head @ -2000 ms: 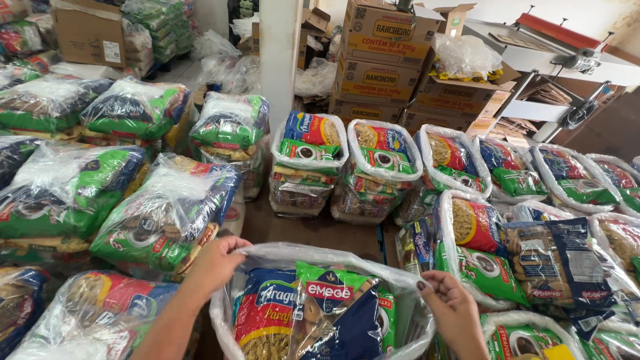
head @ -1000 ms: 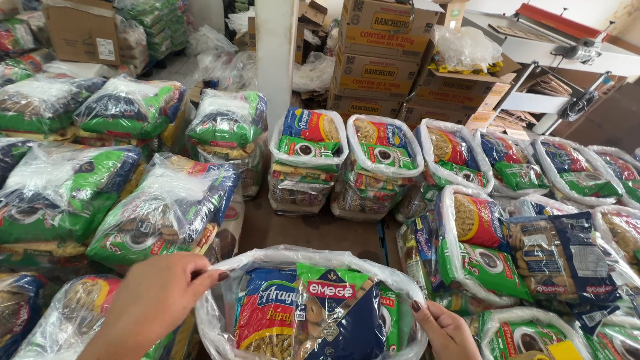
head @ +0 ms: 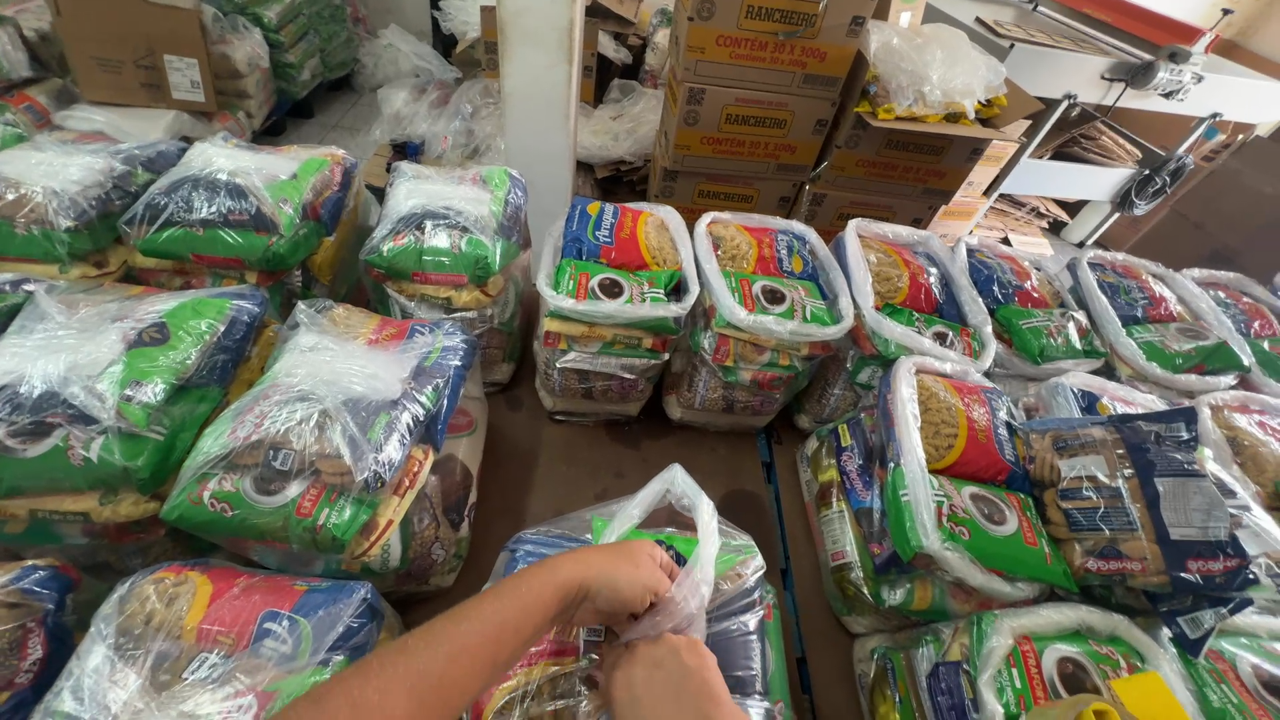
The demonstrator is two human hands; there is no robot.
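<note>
My left hand [head: 625, 585] grips the gathered rim of a clear plastic bag [head: 735, 560] filled with food packets. Just below and nearer to me, my right hand [head: 665, 680] is closed on the same bunched plastic. A loop of the rim stands up above both hands. Through the film show a green packet at the back and dark blue and red packets at the sides. The bag stands on a brown surface [head: 590, 470]; the fingertips of my right hand are hidden.
Tied bags of food [head: 330, 440] stand in rows at the left. Open bags with rolled rims [head: 620, 260] line the back and right, holding pasta and coffee packets. A biscuit packet [head: 1130, 500] lies across bags at right. Behind are a white post [head: 540, 100] and stacked cartons [head: 750, 120].
My hands were apart on either side of the bag's wide-open mouth. They have come together at its middle, and the rim is now bunched between them.
</note>
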